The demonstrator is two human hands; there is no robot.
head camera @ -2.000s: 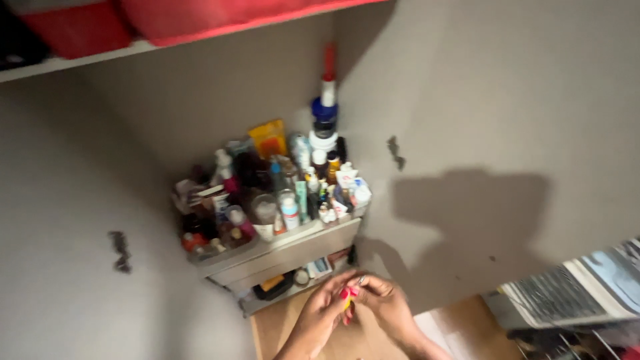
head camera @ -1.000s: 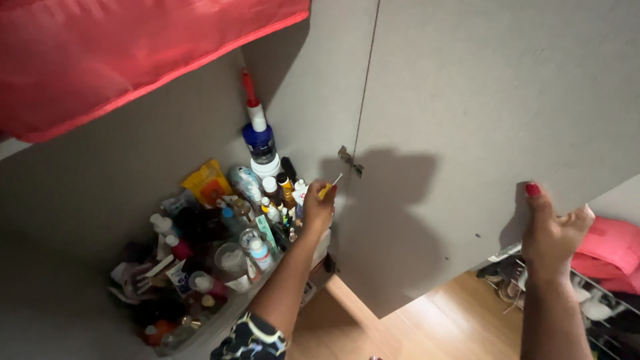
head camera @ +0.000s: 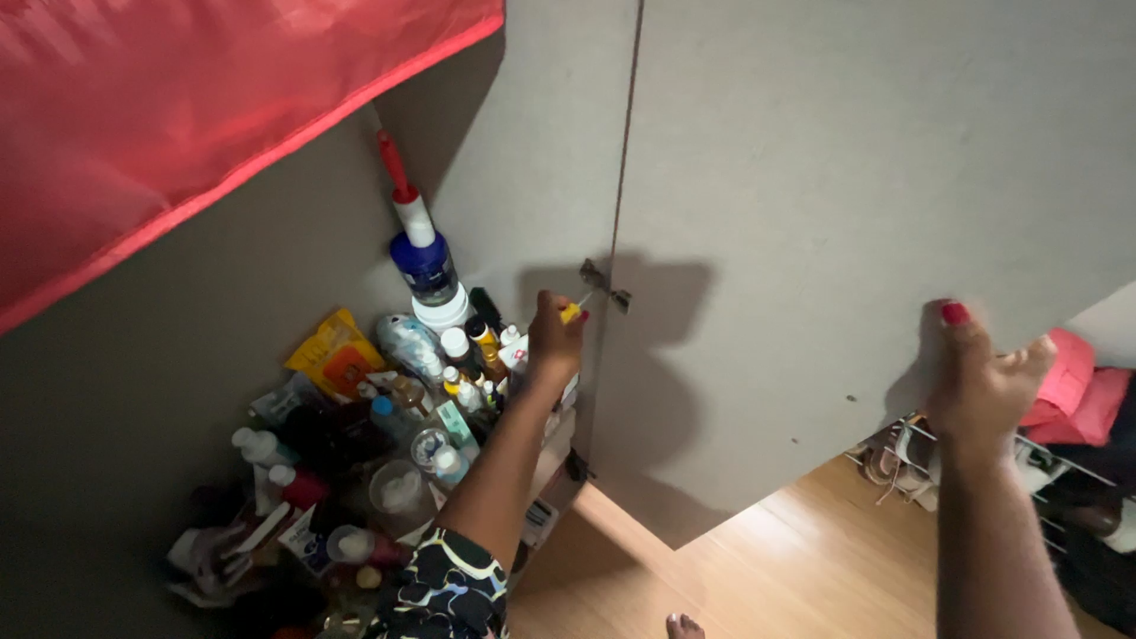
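A small screwdriver with a yellow handle [head camera: 571, 312] is held in my left hand [head camera: 556, 342], its thin shaft pointing up and right at a metal door hinge [head camera: 619, 295]. That hinge joins the cabinet's side wall [head camera: 550, 160] and a grey door panel [head camera: 799, 195]. Whether the tip touches the hinge cannot be told. My right hand [head camera: 985, 382] is at the door's outer edge, with the thumb lying on the panel's face and the other fingers partly beyond the edge.
Many toiletry bottles and tubes [head camera: 457, 346] crowd the unit below my left forearm. A lint roller [head camera: 413, 213] stands on a blue jar [head camera: 424, 266]. Red fabric [head camera: 222, 106] hangs at upper left. Right of the door is a wire rack [head camera: 1065, 466] with shoes; a bare foot [head camera: 683, 627] is on the wooden floor.
My hands were together in front of the drawers two seconds ago. They have since parted, the left to the hinge and the right to the door's edge. The view has shifted closer to the door.
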